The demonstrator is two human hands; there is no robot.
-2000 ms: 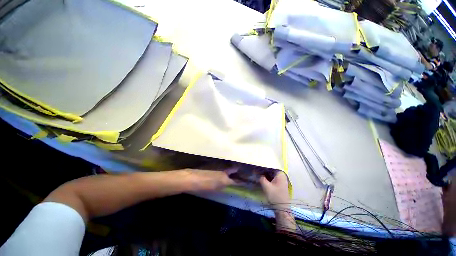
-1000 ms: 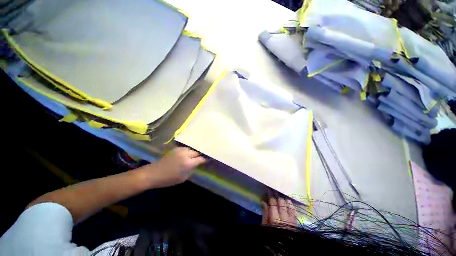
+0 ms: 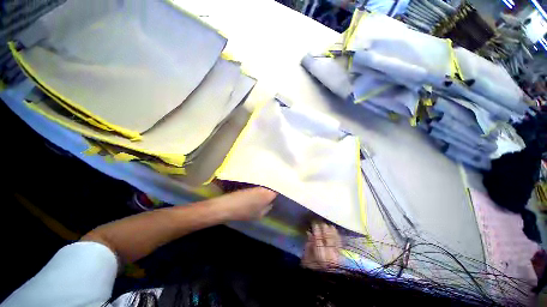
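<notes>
A light-grey panel (image 3: 294,159) with yellow side edges lies at the centre of the table, its near edge slightly raised over a darker gap. My left hand (image 3: 255,202) is at this near edge, left of its middle, with the fingers curled and partly hidden at the panel; whether it grips the edge cannot be told. My right hand (image 3: 322,244) is at the near edge further right, fingers extended and close together, fingertips by the edge. Its wrist is hidden by dark hair strands.
A stack of yellow-edged panels (image 3: 129,66) lies on the left. Folded grey-blue bundles (image 3: 414,66) lie far right. Thin metal rods (image 3: 387,189) and a small red-handled tool (image 3: 406,256) lie right of the panel. Beyond are a pink sheet (image 3: 504,231) and a black heap (image 3: 514,180).
Since one second ago my left hand has moved right along the near edge, towards my right hand. My right hand stays near the panel's right part. The camera view has shifted slightly.
</notes>
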